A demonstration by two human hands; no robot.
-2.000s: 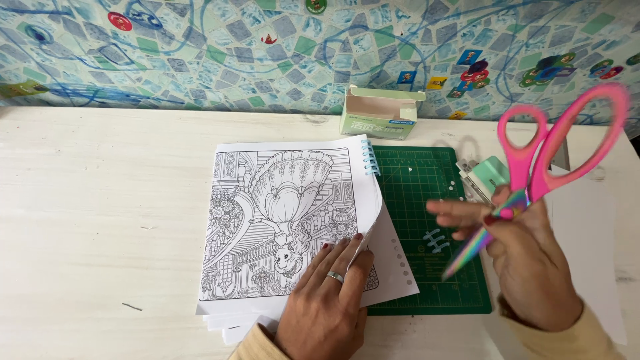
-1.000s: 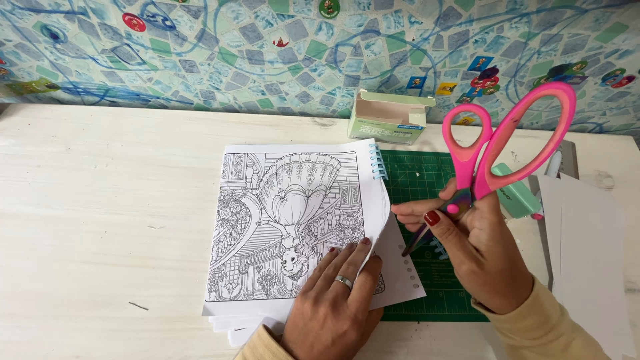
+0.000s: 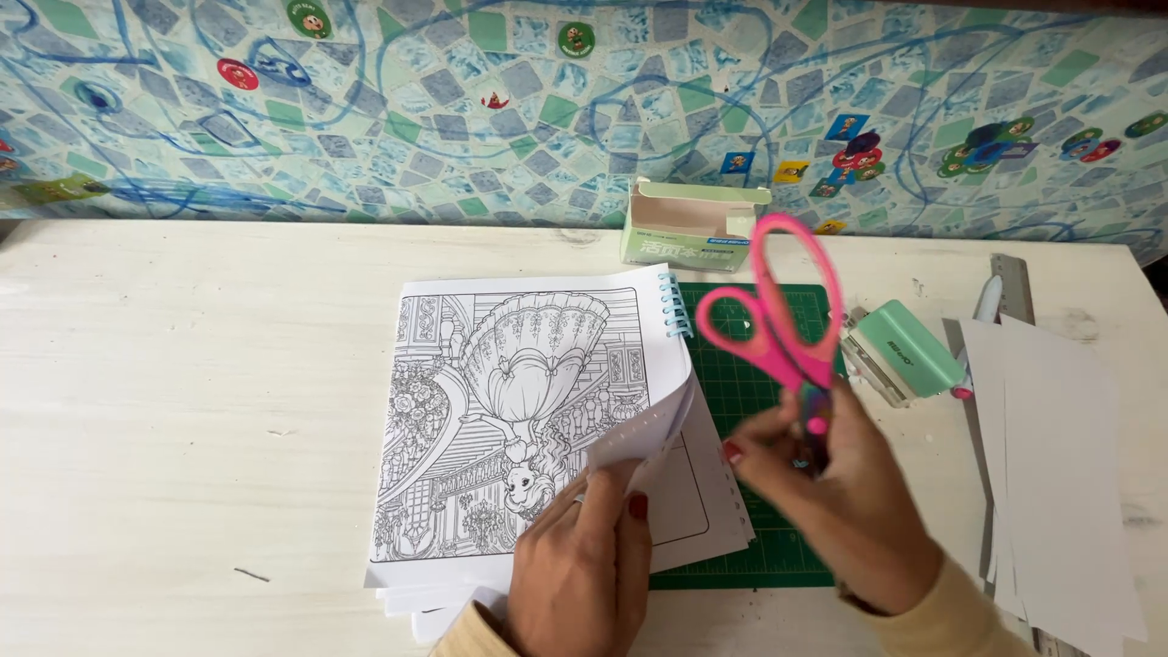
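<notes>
A stack of line-drawn coloring pages (image 3: 520,411) lies at the centre, its upper right edge bound by a short light-blue plastic binding comb (image 3: 675,306). My left hand (image 3: 584,557) grips the lower right edge of the upper sheets and bends it up, showing punched holes and a lower page. My right hand (image 3: 839,493) holds pink-handled scissors (image 3: 776,338) by the blade end, handles pointing up; the fingers hide most of the blades. A small light-blue piece shows at its fingertips, mostly hidden. Beneath the pages and right hand lies a green cutting mat (image 3: 748,570).
Behind the pages stands an open light-green box (image 3: 684,246). To the right are a mint-green hole punch (image 3: 903,351), a grey ruler (image 3: 1013,287), a capped pen (image 3: 988,299) and loose white sheets (image 3: 1058,474). A patterned wall with stickers (image 3: 575,109) borders the table's back.
The bound edge of the upper sheets has been curled up by my left hand, exposing the page beneath. My right hand still holds the scissors, now turned with the handles leaning left.
</notes>
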